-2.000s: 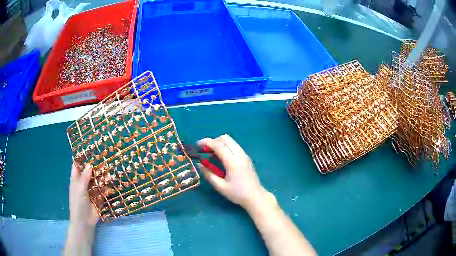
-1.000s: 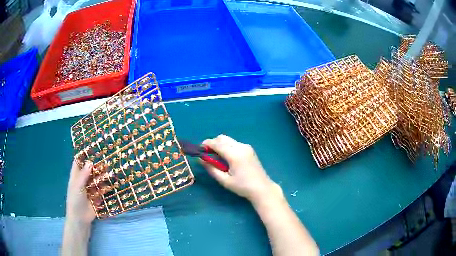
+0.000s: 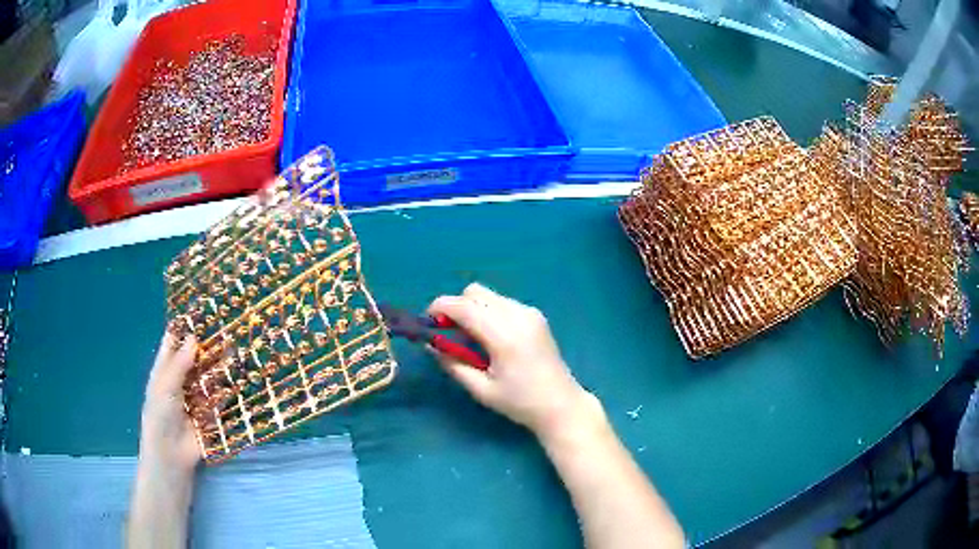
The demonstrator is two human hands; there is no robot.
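A copper-gold sprue frame with rows of small shiny parts is held up, tilted, above the green table. My left hand grips its lower left edge, with the fingers partly behind the grid. My right hand holds side cutters with red handles and dark jaws. The jaws point left and are at the frame's right edge; whether they touch it I cannot tell.
A red bin of small parts, a blue bin and a paler blue bin line the far edge. Another blue bin is far left. A stack of sprue frames and a runner heap lie right. A striped cloth is in front.
The held frame has turned and tilted, so it looks narrower, and its right edge has shifted left. The cutters and my right hand have moved slightly.
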